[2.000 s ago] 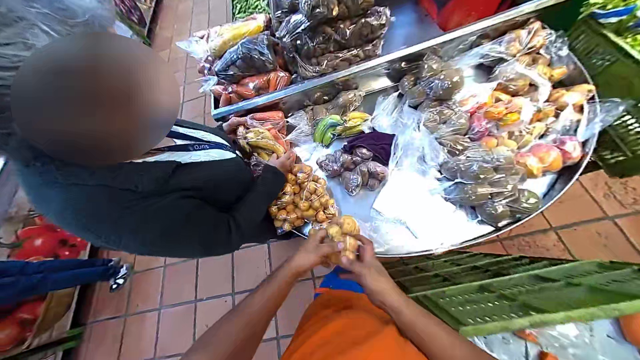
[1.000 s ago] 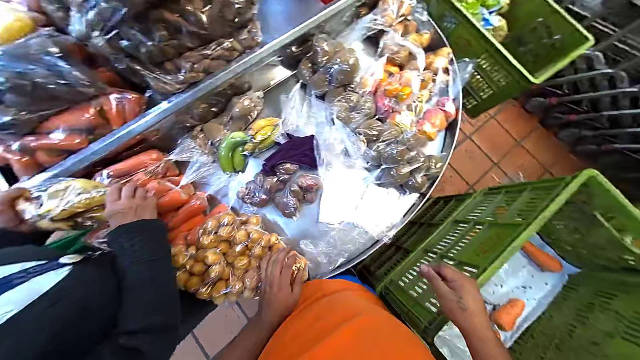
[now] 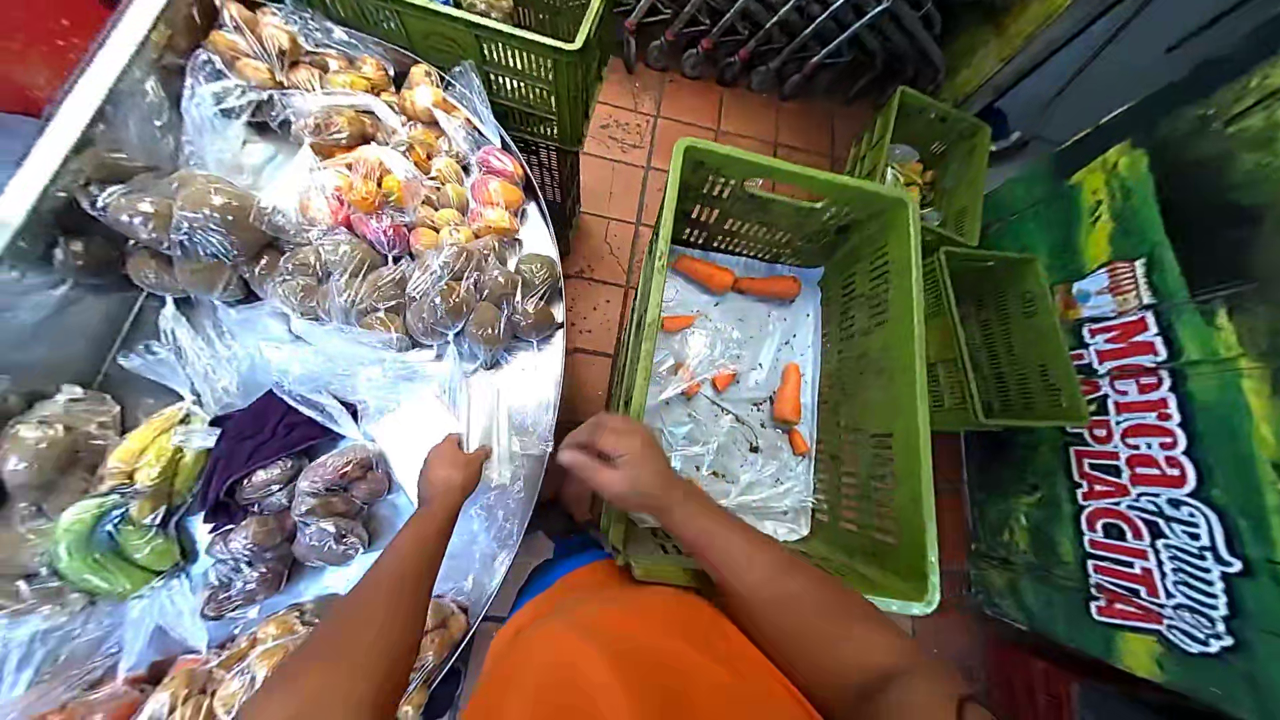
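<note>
My left hand (image 3: 452, 472) holds the edge of a clear plastic bag (image 3: 487, 415) on the metal display table (image 3: 545, 385). To its left lie bagged dark round produce (image 3: 335, 500), a purple cloth (image 3: 262, 440) and bagged green bananas (image 3: 110, 550). My right hand (image 3: 615, 462) hovers between the table rim and a green plastic crate (image 3: 680, 200), its fingers curled; whether it holds anything is unclear. Inside the crate, carrots (image 3: 787, 395) and loose plastic lie on a pale liner (image 3: 740, 460). Bagged yellow potatoes or similar produce (image 3: 440, 630) lie partly behind my left forearm.
Bagged brown round fruit (image 3: 485, 310) and bagged red and orange fruit (image 3: 495, 190) crowd the table's far part. More green crates (image 3: 540, 55) stand beyond it, others (image 3: 1015, 330) right of the carrot crate. Folded carts (image 3: 780, 40) stand at the top on the tiled floor (image 3: 610, 240).
My left hand has left the bag of small yellow produce and moved to the clear plastic. My right hand has moved from over the crate towards the table. The view has swung right.
</note>
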